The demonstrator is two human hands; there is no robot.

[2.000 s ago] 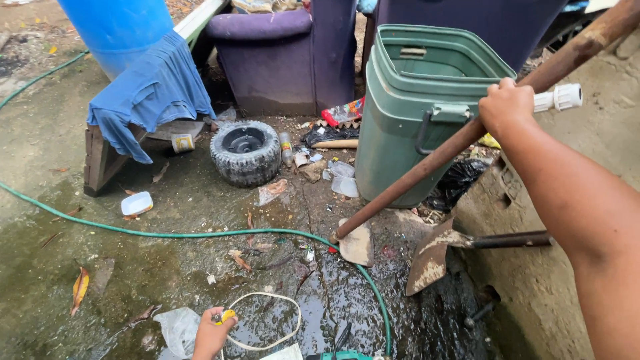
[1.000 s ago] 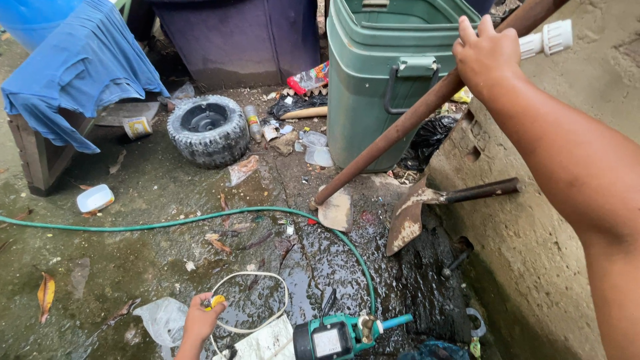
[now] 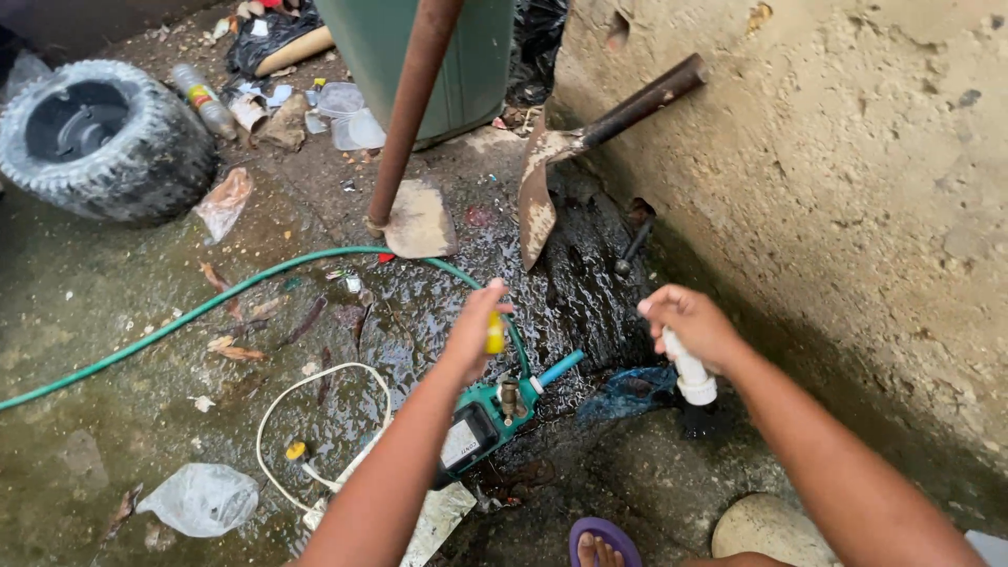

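Observation:
My left hand [image 3: 475, 327] is around a small yellow object [image 3: 494, 334], perhaps a tape roll, above a green electric water pump [image 3: 496, 409]. A short blue pipe [image 3: 561, 370] and a brass fitting [image 3: 510, 400] are on the pump. My right hand [image 3: 691, 323] grips a white plastic pipe fitting [image 3: 690, 370], its threaded end pointing down, to the right of the pump. A green hose [image 3: 197, 311] runs over the wet concrete and reaches the pump. A white cord [image 3: 264, 425] with a yellow-faced plug [image 3: 297, 451] lies looped at the pump's left.
A hoe [image 3: 421, 220] with a rusty handle leans by a green bin [image 3: 472, 71]. Beside it stands a shovel blade [image 3: 539, 189] near the rough wall [image 3: 827, 157]. A toy-like tyre [image 3: 102, 142], plastic bag [image 3: 203, 499] and litter lie leftward. A sandalled foot [image 3: 602, 543] is below.
My right hand has let go of the hoe's handle and come down near the pump, still with the white fitting. My left hand has moved up over the pump. The view has shifted down and closer.

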